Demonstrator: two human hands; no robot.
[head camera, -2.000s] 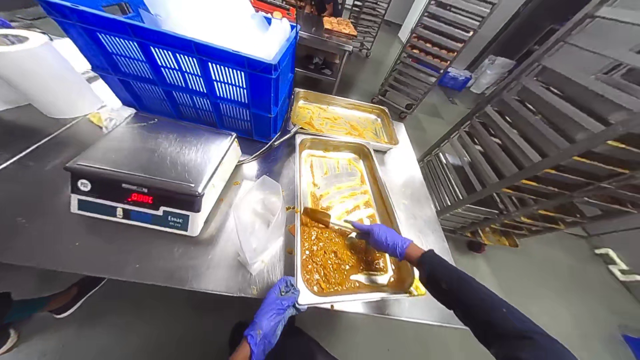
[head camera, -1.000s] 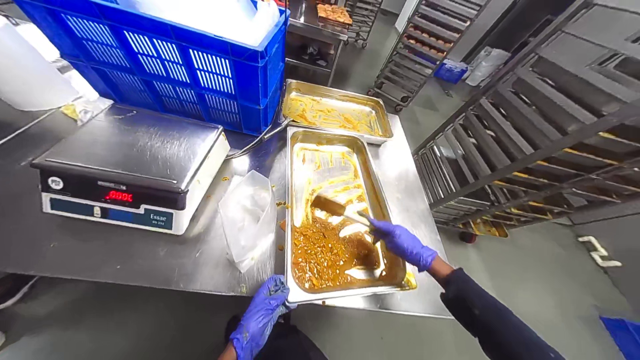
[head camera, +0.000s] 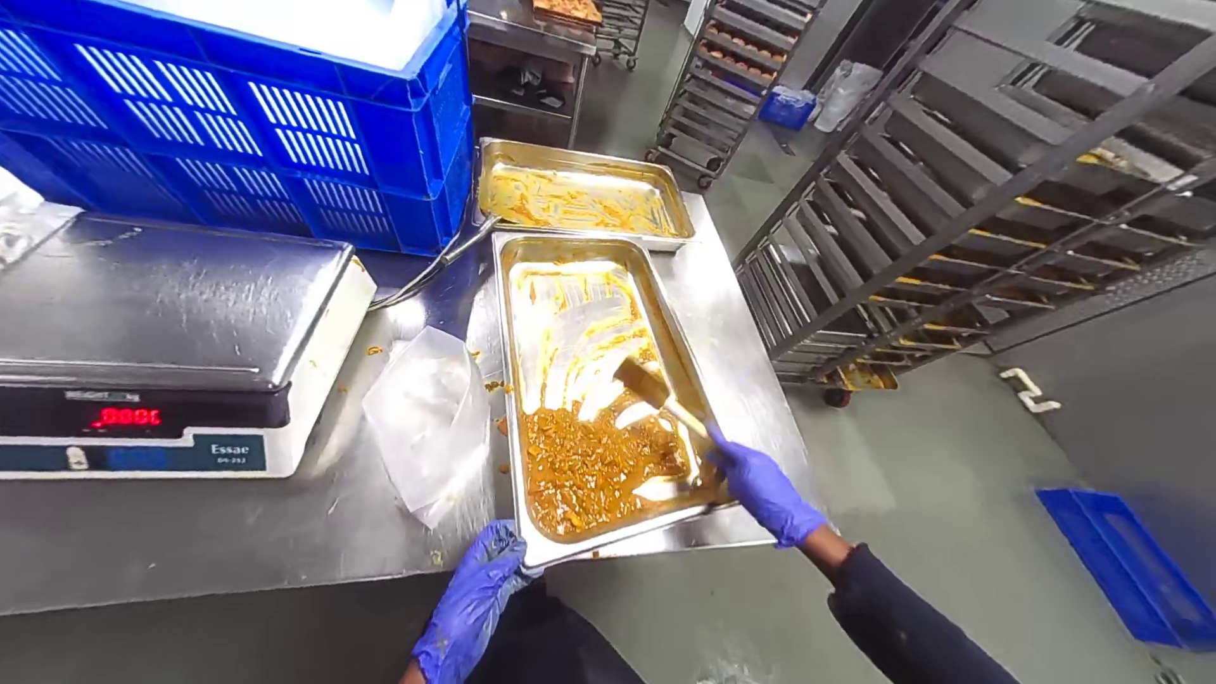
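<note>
A deep steel pan lies lengthwise at the edge of the steel table, with brown chunky sauce gathered in its near half and streaks on its far floor. My right hand, in a purple glove, grips the handle of a spatula whose dark-looking blade rests at the upper edge of the sauce. My left hand, gloved too, holds the pan's near left corner. A clear plastic bag lies left of the pan. Behind it sits a second, sauce-smeared steel pan.
On the left stands an Essae weighing scale with a lit red display. Blue plastic crates are behind it, and a cable runs toward the pans. A metal tray rack stands to the right beyond the table's edge.
The spatula blade has gone from the sauce's middle up to its far edge, then a little right. The bare streaked area of the pan floor looks wider. My left hand stays at the corner.
</note>
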